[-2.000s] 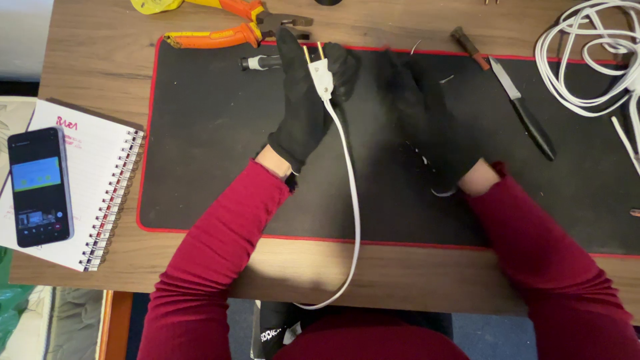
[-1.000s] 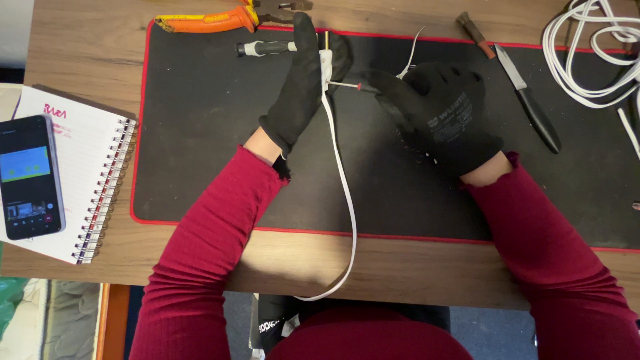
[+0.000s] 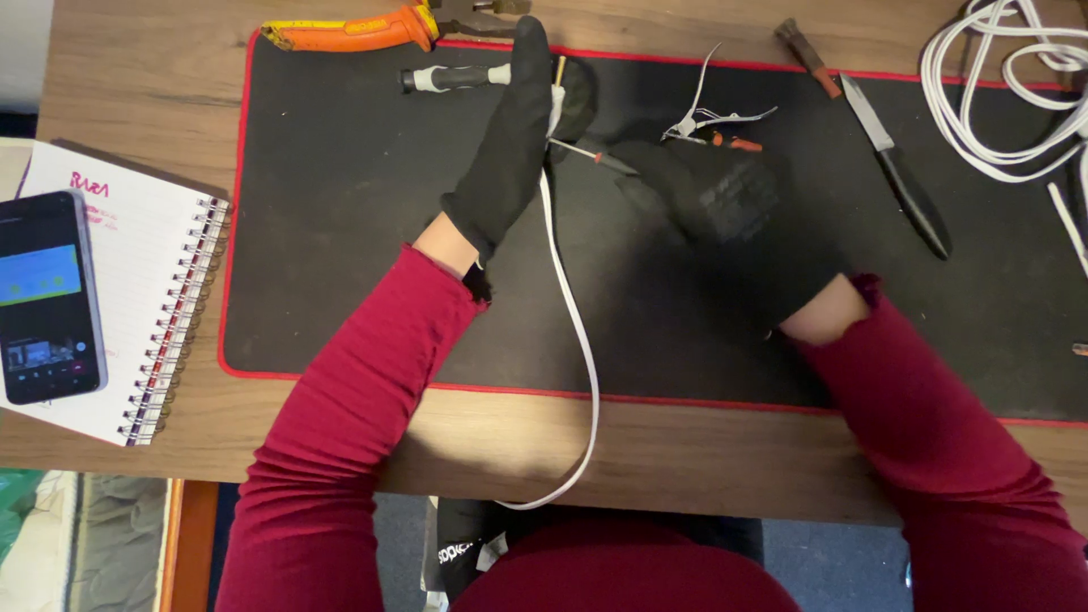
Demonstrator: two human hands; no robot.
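My left hand (image 3: 516, 136), in a black glove, grips a white power plug (image 3: 557, 106), seen edge-on with a brass-coloured prong pointing up. A white cord (image 3: 568, 297) runs from the plug over the table's near edge. In my gloved right hand (image 3: 731, 212) is a small screwdriver (image 3: 595, 155), its shaft tip touching the plug's lower end. A black-and-white handle (image 3: 450, 78), perhaps of another screwdriver, lies behind my left hand. Cut white wire pieces (image 3: 688, 123) and a small orange-red tool (image 3: 738, 143) lie beyond my right hand.
Everything rests on or around a black mat (image 3: 382, 340) with red edging. Orange-handled pliers (image 3: 357, 32) lie at the back. To the right are a knife (image 3: 901, 174), a worn brush-like tool (image 3: 807, 58) and coiled white cable (image 3: 943, 110). A phone (image 3: 51, 297) lies on a spiral notebook (image 3: 153, 280) at left.
My right hand was away from the plug two seconds ago; it has moved left and now holds the screwdriver against it. My left hand keeps hold of the plug, which has been turned edge-on.
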